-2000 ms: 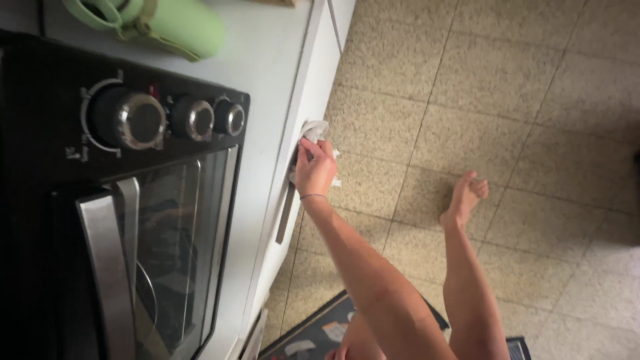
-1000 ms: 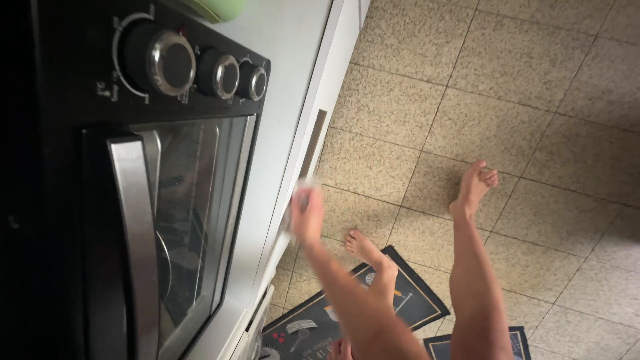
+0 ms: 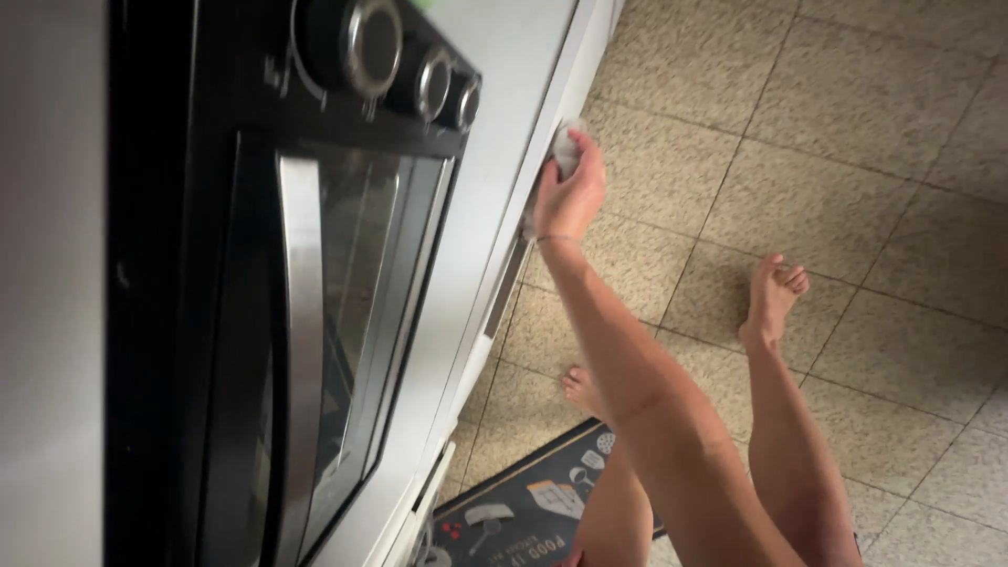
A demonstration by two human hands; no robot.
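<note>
My right hand, with a thin band at the wrist, is closed around a crumpled whitish cloth. The cloth lies against the white cabinet front, just beyond one end of a long, flat handle. Part of the cloth is hidden behind the hand. Of my left hand, only what seem to be fingertips show at the bottom edge, beside my leg; whether it holds anything cannot be seen.
A black toaster oven with round knobs and a metal door handle stands on the white counter. My bare feet are on the speckled tile floor. A dark printed kitchen mat lies below, near an open-looking white edge.
Since one second ago, my right hand has moved with the cloth along the cabinet front, from beside the handle's lower end to beyond its upper end. The green bottle has nearly left the view.
</note>
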